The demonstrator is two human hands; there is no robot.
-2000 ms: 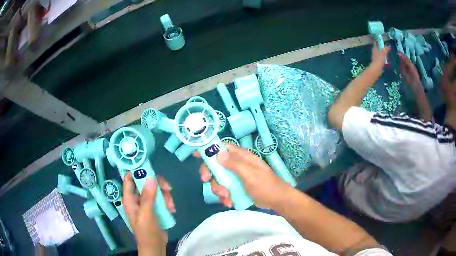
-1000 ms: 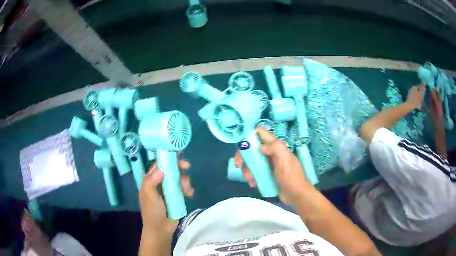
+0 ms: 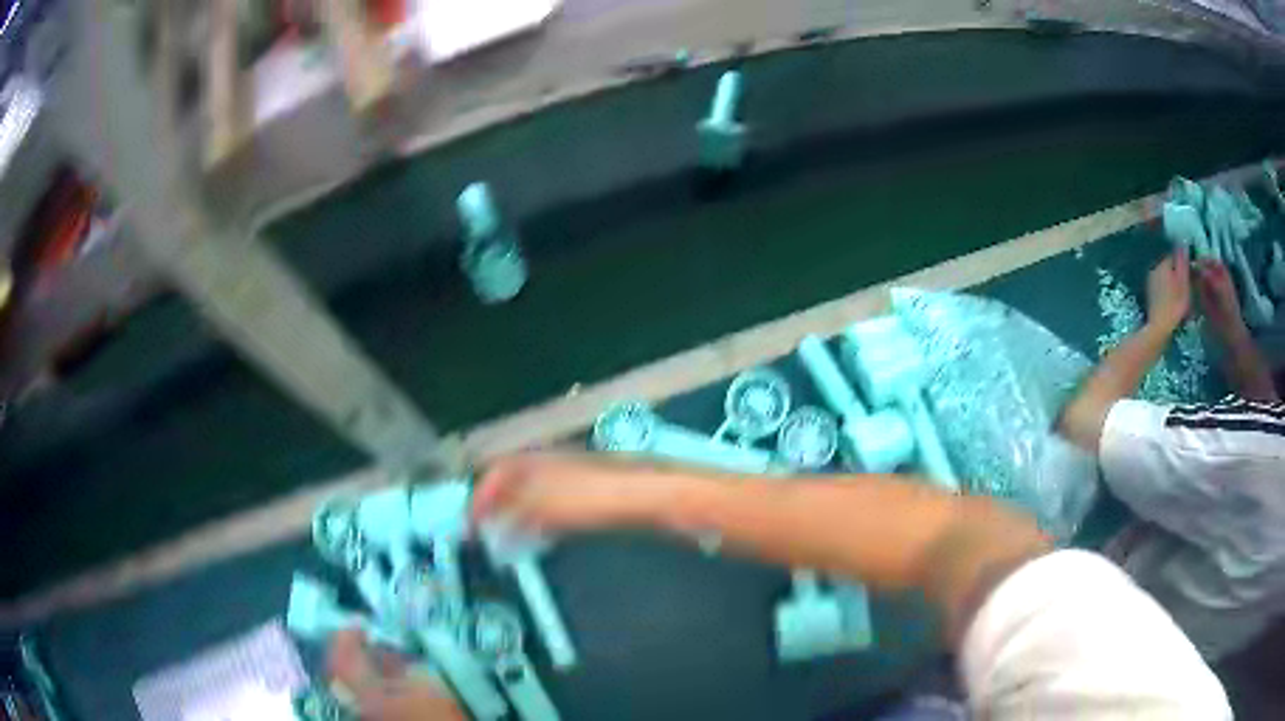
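Note:
My right arm reaches across the bench to the left. My right hand (image 3: 524,496) is blurred, over the head of a turquoise handheld fan (image 3: 547,609); whether it grips the fan is unclear. My left hand (image 3: 383,679) is low at the left, beside the left pile of fans (image 3: 458,662), blurred and cut off by the bottom edge; its hold cannot be made out. More fans (image 3: 691,451) lie beyond my right forearm. One fan (image 3: 822,621) lies below the forearm.
Two fans (image 3: 493,268) (image 3: 722,130) are on the green conveyor belt (image 3: 606,240) beyond the pale bench edge (image 3: 677,369). A clear bag of small parts (image 3: 1008,395) lies right. A co-worker's arms (image 3: 1127,373) are farther right. A whitish textured sheet (image 3: 226,686) lies lower left.
The two fans no longer show upright in my hands. My right hand has swung left across the bench, and my left hand has moved lower left. The camera view has shifted.

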